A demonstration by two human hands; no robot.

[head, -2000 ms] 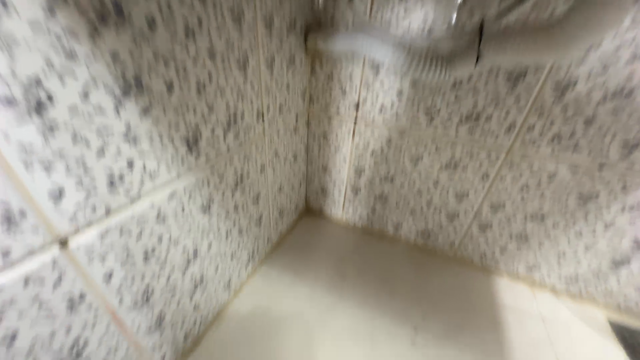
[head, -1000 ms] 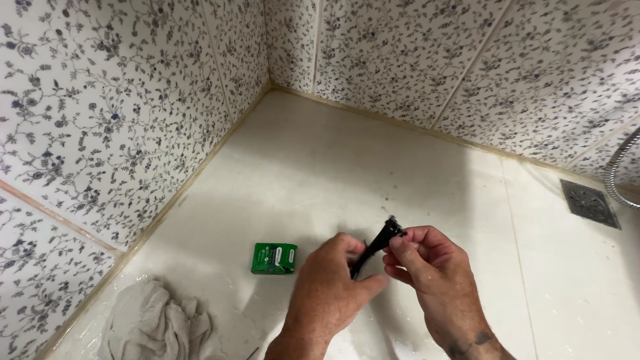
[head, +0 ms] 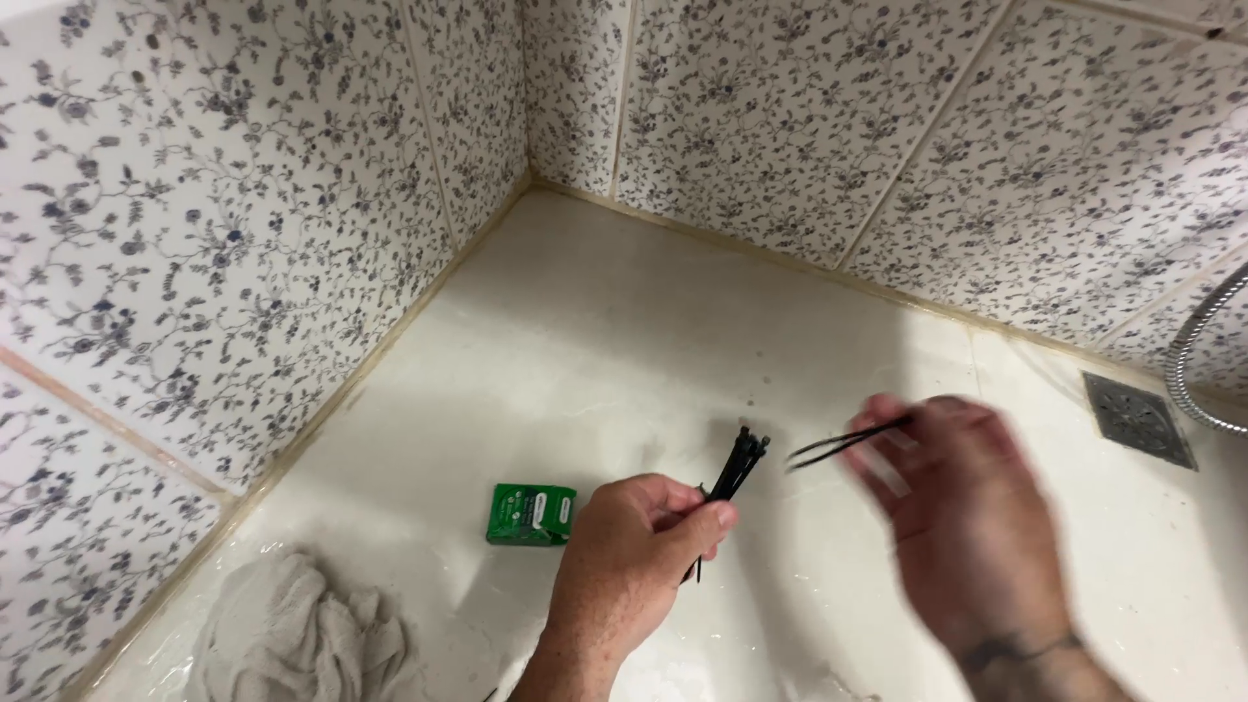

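Observation:
My left hand (head: 639,551) grips a bundle of black cable ties (head: 741,466) between thumb and fingers, their heads pointing up and away from me. To its right is my right hand (head: 960,507), blurred, with a few thin black cable ties (head: 843,444) pinched in its fingers; the ends point left toward the bundle and do not touch it. Just left of my left hand a small green box (head: 526,514) lies on the floor, partly hidden by the hand. How many ties each hand has cannot be told.
A crumpled grey cloth (head: 302,634) lies on the wet light floor (head: 643,322) at lower left. Flower-patterned tiled walls (head: 770,117) meet in the corner ahead. A square metal floor drain (head: 1139,419) and a metal shower hose (head: 1194,361) are at the right.
One second ago both hands were close together at the black bundle; now my right hand is apart from it, to the right, with thin ties. Two seconds ago the view showed only walls, floor and a pipe.

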